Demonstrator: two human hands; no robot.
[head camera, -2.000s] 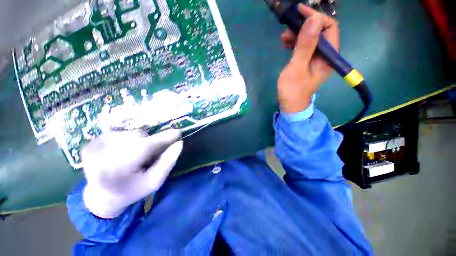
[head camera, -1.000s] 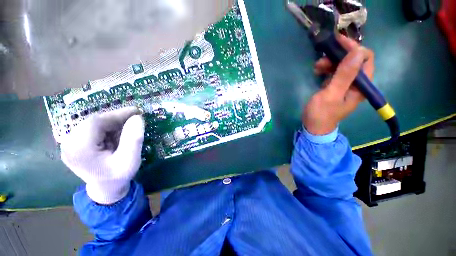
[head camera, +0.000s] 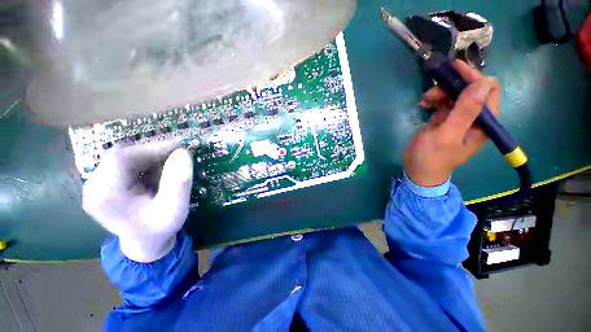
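A green circuit board (head camera: 324, 136) with a white border lies in front of me, its back part hidden. My left hand (head camera: 142, 194), in a white knit glove, is over the board's near left part, fingers curled and thumb raised. I cannot tell whether it holds solder wire. My bare right hand (head camera: 453, 130) is shut on the dark blue handle of a soldering iron (head camera: 496, 133), right of the board. The iron's metal tip points up and left, clear of the board. The iron stand (head camera: 470, 32) is just behind that hand.
A cloudy translucent hood (head camera: 188, 52) hangs over the back of the board. The green mat (head camera: 551, 123) has a yellow edge. A black box (head camera: 515, 243) is below the edge at right. A small black object (head camera: 553, 23) and a red item (head camera: 586, 39) are at far right.
The hood has come into view over the board. My left hand has changed from reaching with visible wire to curled fingers. The iron appears lower and farther right, with its tip now visible.
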